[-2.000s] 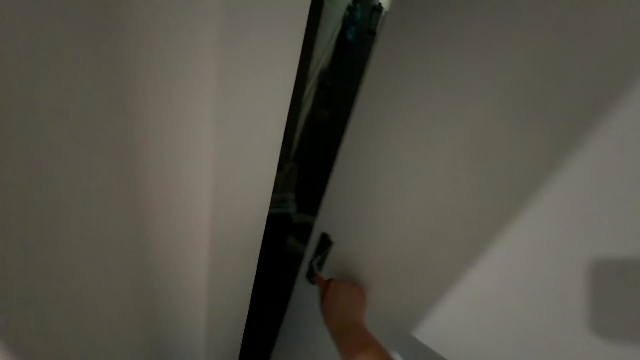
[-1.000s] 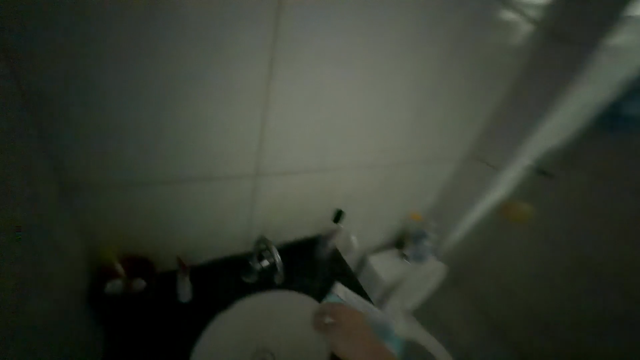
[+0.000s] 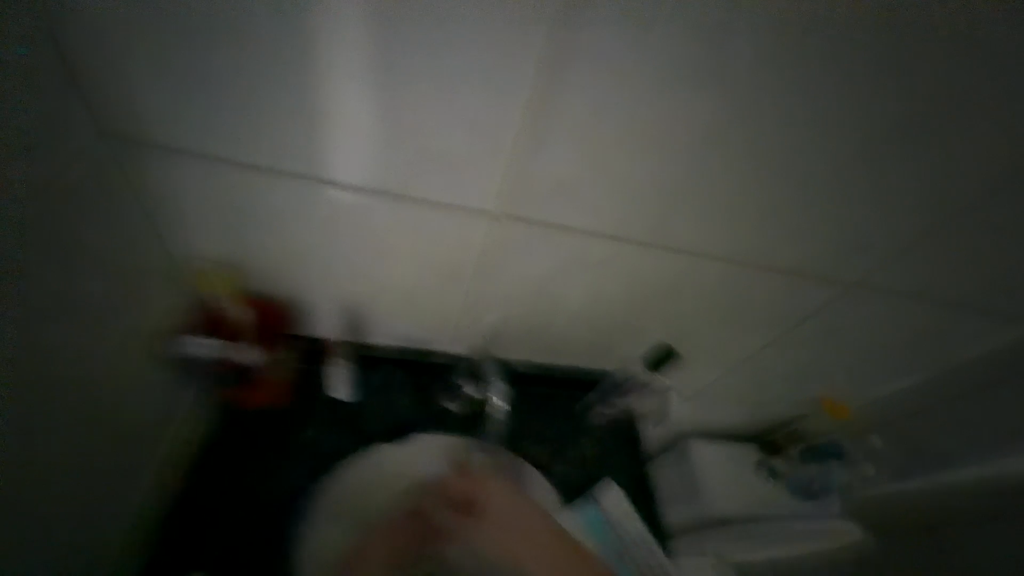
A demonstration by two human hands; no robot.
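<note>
Both hands appear as a blur over the white sink basin [image 3: 360,488], close together or touching. My right hand [image 3: 488,496] reaches in from the lower right. My left hand [image 3: 392,540] is lower and to its left. Their fingers are too blurred to tell apart, and whether either holds anything does not show. Behind the basin stands a metal faucet [image 3: 480,392] on the dark countertop [image 3: 384,400]. A white and light-blue thing [image 3: 612,524], of a kind I cannot tell, lies or is held beside my right forearm.
Red and yellow items [image 3: 240,320] stand at the counter's left end, near a small white tube or bottle [image 3: 342,376]. A pale container with a dark top [image 3: 660,358] is at the right. Farther right, a white toilet tank [image 3: 736,480] bears bottles [image 3: 816,468]. Behind is a tiled wall [image 3: 640,160].
The view has swung from a pale panel with a dark gap to the sink. My right hand, on a dark handle at first, is now over the basin, and my left hand has come into view.
</note>
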